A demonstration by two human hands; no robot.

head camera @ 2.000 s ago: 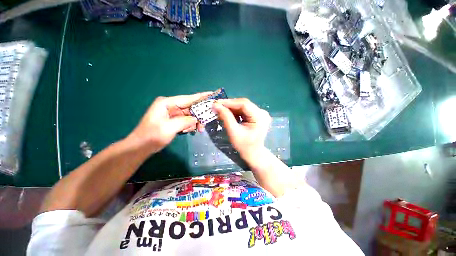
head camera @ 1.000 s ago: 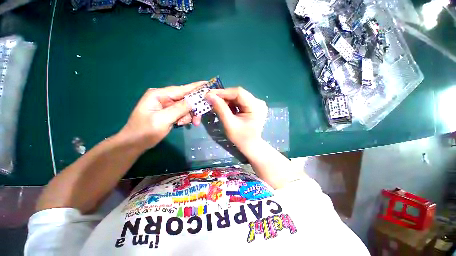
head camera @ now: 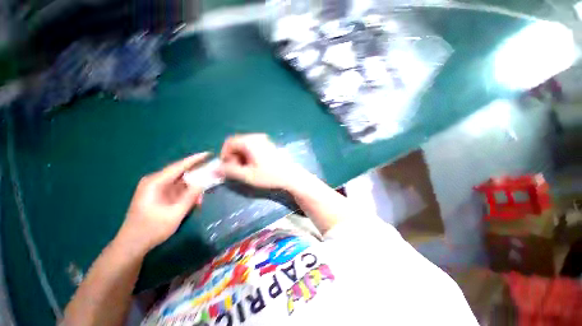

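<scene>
The view is blurred. My left hand (head camera: pixel 159 202) holds a small circuit board with a white sticker face (head camera: pixel 205 176) between thumb and fingers, above the green bench. My right hand (head camera: pixel 250 162) is at the board's right end, its fingertips pinched at the white face; whether they grip the sticker is too blurred to tell. A translucent sticker sheet (head camera: pixel 239 213) lies on the bench under and beside my right hand, partly hidden by it. The board's underside is hidden.
A pile of blue boards (head camera: pixel 105 67) lies at the back left. A clear tray (head camera: pixel 418 60) with whitish boards (head camera: pixel 341 57) is at the back right. Beyond the bench edge are a red plastic stool or crate (head camera: pixel 514 196) and a brown box (head camera: pixel 411 191).
The view has swung to the right and tilted. The pile and tray appear shifted in the picture. Both hands remain together at the board.
</scene>
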